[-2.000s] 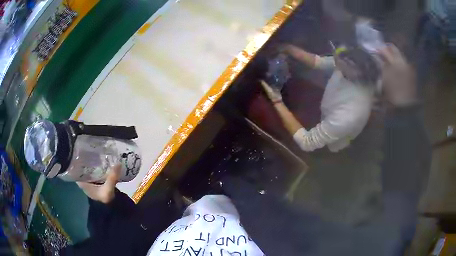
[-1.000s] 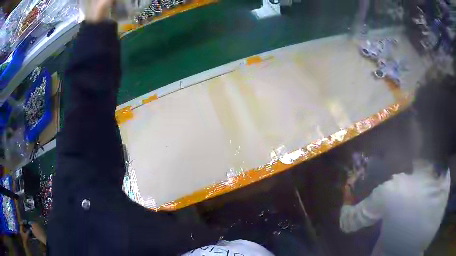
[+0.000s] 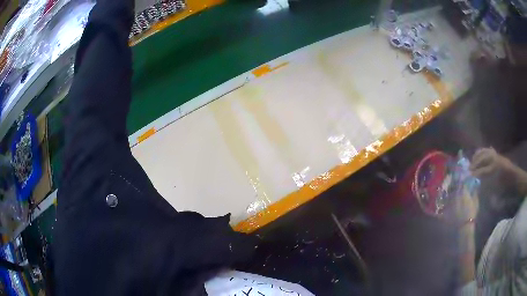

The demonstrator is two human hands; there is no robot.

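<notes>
My left arm, in a dark sleeve, reaches up along the left side of the picture; my left hand is cut off by the top edge. My right hand is out of the picture. In front of me lies the white bench top, edged with worn orange-yellow tape. A cluster of white wired units lies at its far right end.
A green belt runs behind the bench top. Small metal parts and a blue parts tray are beyond it. At the right, another person's hands are near a red round stool. Dark, unclear items lie below the bench edge.
Two seconds ago my left hand held a clear bottle with a black strap; hand and bottle are now out of view. The view has turned, showing more bench and the white units.
</notes>
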